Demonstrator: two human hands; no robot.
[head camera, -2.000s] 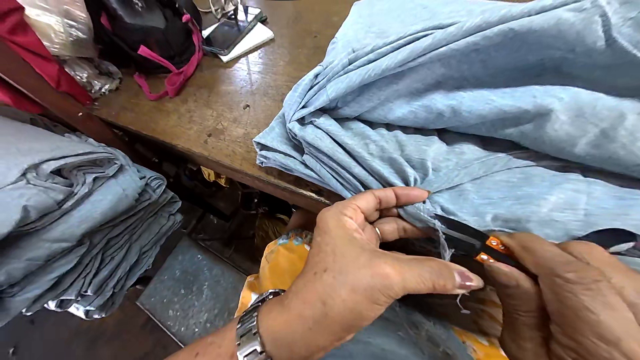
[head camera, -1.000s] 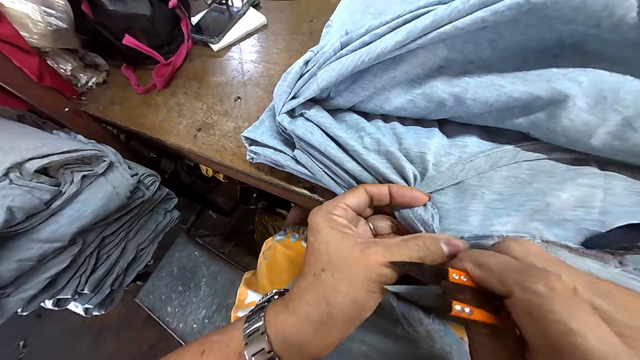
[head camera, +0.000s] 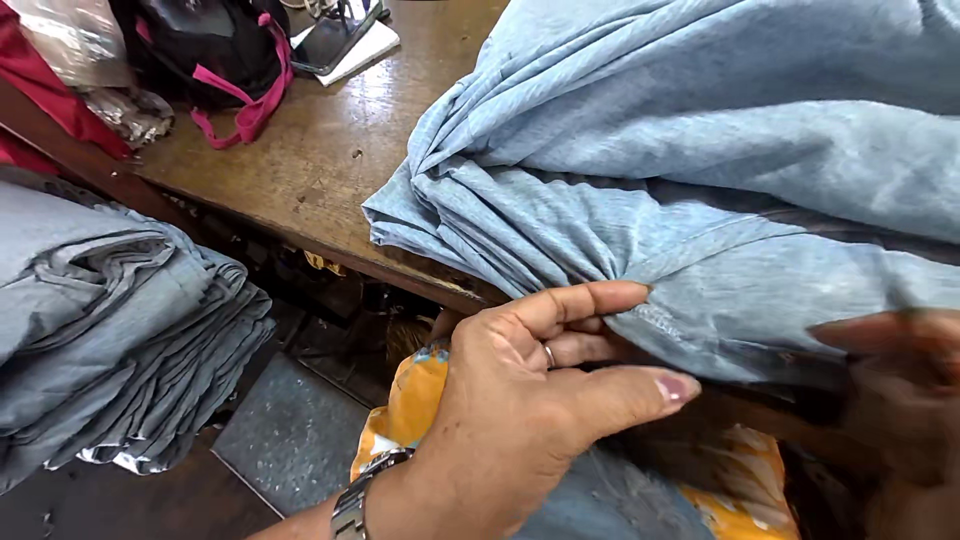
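Light blue cloth (head camera: 720, 277) lies bunched over the table's front edge. At its near edge is my left hand (head camera: 540, 375), wearing a ring and a metal watch; the index finger lies on the cloth, the other fingers go under it, and the thumb sticks out apart from it. My right hand (head camera: 892, 375) is strongly blurred at the right edge, over the near part of the cloth. A dark, thin, blurred blade of the thread snips (head camera: 892, 281) points up from its fingers; their handles are mostly hidden.
At left stands a stack of folded grey-blue cloth (head camera: 127, 322). A black bag with a pink strap (head camera: 251, 112), a phone (head camera: 334, 37) and clear plastic wrap (head camera: 82, 45) are at the wooden table's (head camera: 315, 165) back left. Orange patterned fabric (head camera: 412, 397) shows below my left hand.
My right hand, with the orange-marked snips, has moved right, away from my left thumb. My left hand stays at the cloth's edge, its thumb now apart from the snips.
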